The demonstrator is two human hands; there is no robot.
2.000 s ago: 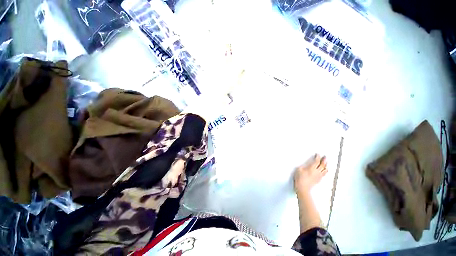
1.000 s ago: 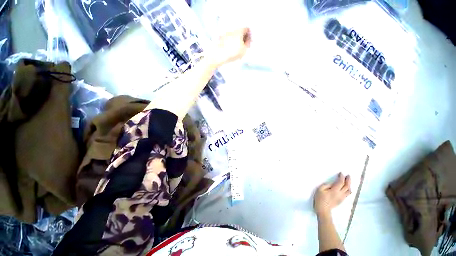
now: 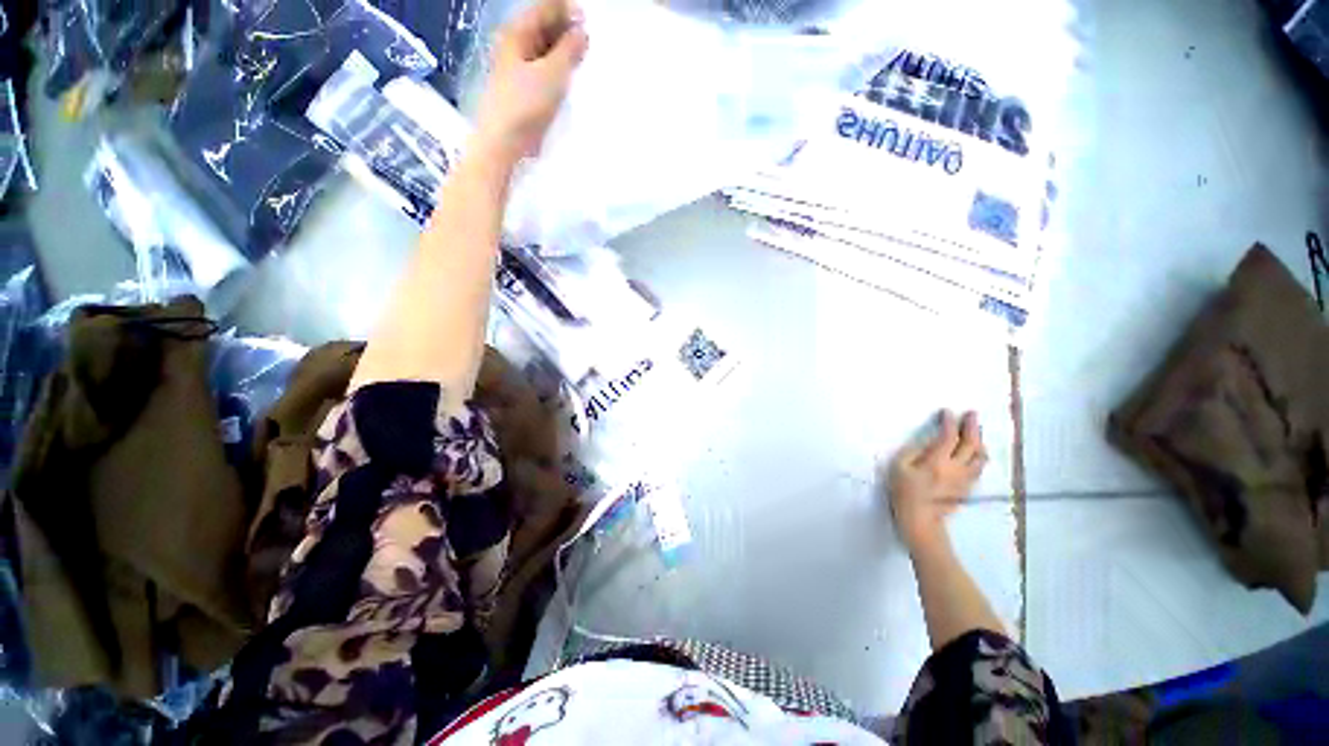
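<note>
My left hand [image 3: 536,66] is raised at the upper left with its fingers closed. It appears to grip the edge of a whitish plastic bag [image 3: 627,146], which glares and spreads to its right. A bag stack [image 3: 904,190] with dark lettering lies beside it, its layered edges showing. My right hand [image 3: 937,469] rests low on the white table, fingers loosely curled and slightly apart, with nothing visible in it. A printed bag piece with a square code [image 3: 700,354] lies between my hands.
Loose brown garments [image 3: 131,481] lie at the left, partly behind my left sleeve. A folded brown garment [image 3: 1232,430] lies at the right. Packed garments [image 3: 270,124] in shiny bags lie at the upper left. A dark seam line runs beside my right hand.
My left hand has moved from beside my body's left, out of sight, over the bags, then up and left with the whitish bag. My right hand remains low on the table.
</note>
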